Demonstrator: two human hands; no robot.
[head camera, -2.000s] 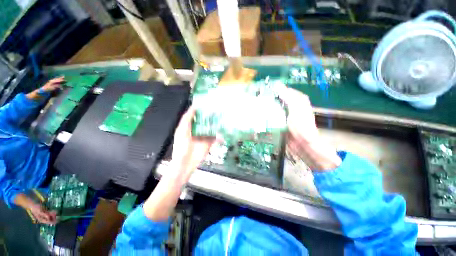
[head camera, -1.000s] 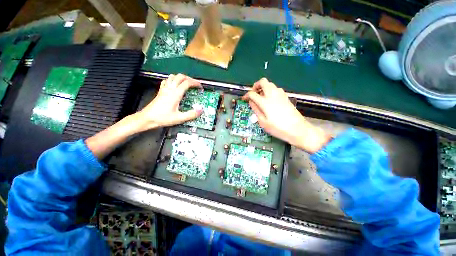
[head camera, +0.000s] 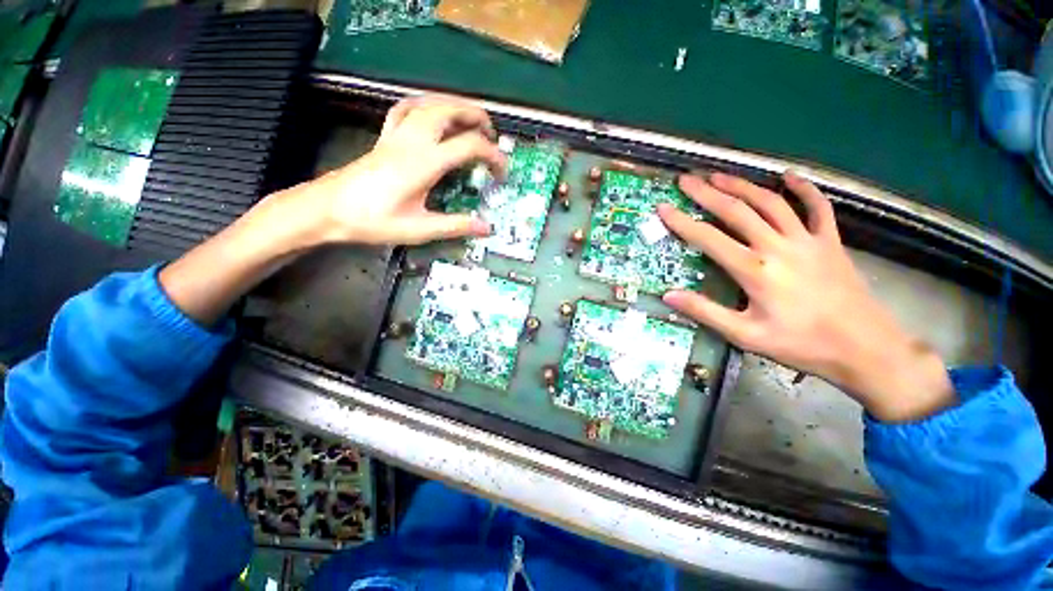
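Note:
A dark-rimmed carrier fixture (head camera: 552, 275) lies on the conveyor with populated green circuit boards in its openings. My left hand (head camera: 404, 179) is curled over the left part of the upper left circuit board (head camera: 525, 208), thumb and fingers on it, hiding its left side. My right hand (head camera: 785, 271) is spread, with fingertips over the right part of the upper right circuit board (head camera: 629, 231); no grip shows. The lower left circuit board (head camera: 468, 323) and lower right circuit board (head camera: 624, 367) lie flat, untouched. Small brown clips surround the boards.
A black ribbed sheet (head camera: 237, 127) bridges the conveyor at left, beside plain green boards (head camera: 116, 150). The silver conveyor rail (head camera: 462, 462) runs in front. Behind, a green shelf holds a tan square (head camera: 520, 23), populated boards and part of a fan. Stacked pallets (head camera: 306, 485) sit low at left.
My right hand has opened and spread, moving to the right part of its board. My left hand stays at the upper left board. The camera view has moved closer to the carrier.

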